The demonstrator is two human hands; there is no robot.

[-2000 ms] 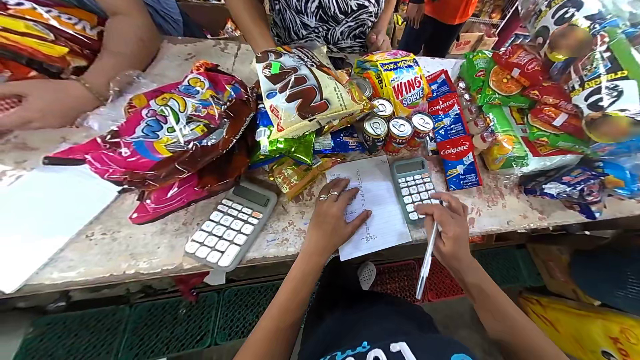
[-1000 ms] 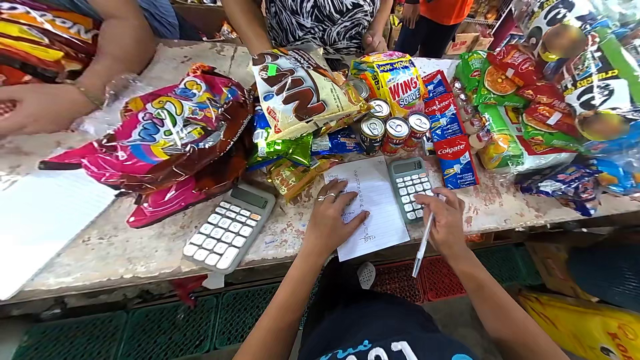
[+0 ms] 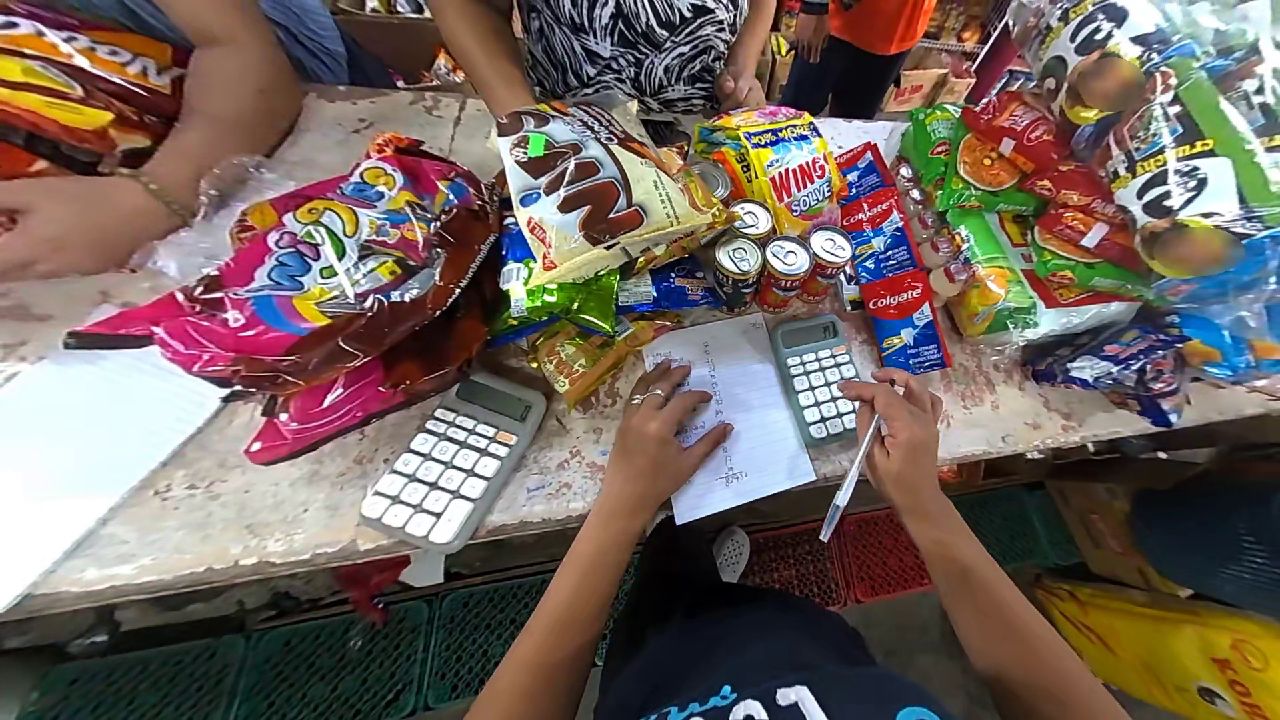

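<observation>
My left hand [image 3: 655, 440], with a ring on one finger, lies flat on a lined sheet of paper [image 3: 750, 440] bearing handwritten figures. In my right hand [image 3: 895, 430] is a pen [image 3: 850, 485], its tip pointing down toward me, while a finger touches the keys of a small grey calculator [image 3: 815, 380]. That calculator lies against the paper's right edge. A larger grey calculator [image 3: 455, 460] rests to the left of my left hand. Colgate toothpaste packs [image 3: 905, 320] and several drink cans [image 3: 787, 262] stand just beyond the small calculator.
Snack bags [image 3: 340, 280], a Wing detergent pack [image 3: 790, 170] and noodle packs [image 3: 1060, 190] crowd the worn counter [image 3: 570, 475]. A white sheet [image 3: 90, 460] lies at left. Other people stand across the counter, one with an arm [image 3: 230, 100] on it. Plastic crates [image 3: 340, 650] are below.
</observation>
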